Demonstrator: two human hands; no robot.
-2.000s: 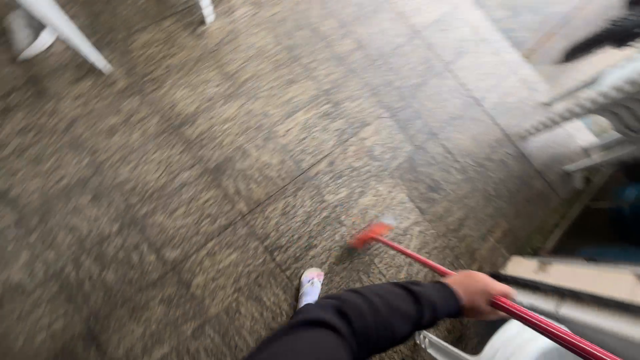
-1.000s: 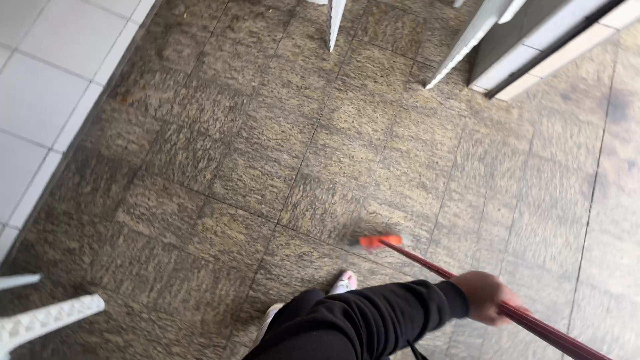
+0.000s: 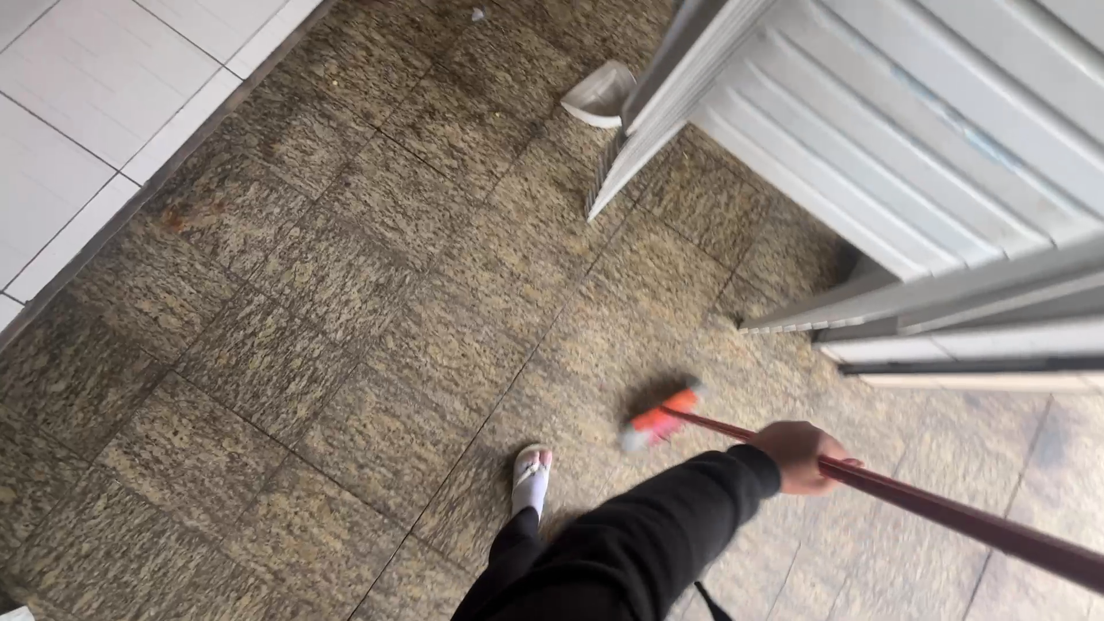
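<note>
My left hand (image 3: 802, 457), in a black sleeve, is closed around the dark red broom handle (image 3: 966, 513). The handle slants from the lower right edge to an orange and pink broom head (image 3: 664, 418) with pale ends. That head is down at the stone-tiled floor (image 3: 362, 345), slightly blurred, to the right of my foot in a white sock and flip-flop (image 3: 530, 479). My right hand is out of view, as is the upper end of the handle.
White slatted plastic furniture (image 3: 897, 147) with pointed legs stands at the upper right, beside a low tiled edge (image 3: 949, 345). Behind one leg is a white bowl-like object (image 3: 601, 95). A white-tiled wall (image 3: 112, 112) borders the floor at the upper left.
The view has swung a lot, and the white furniture now fills the upper right. My left hand has kept its hold on the broom handle throughout.
</note>
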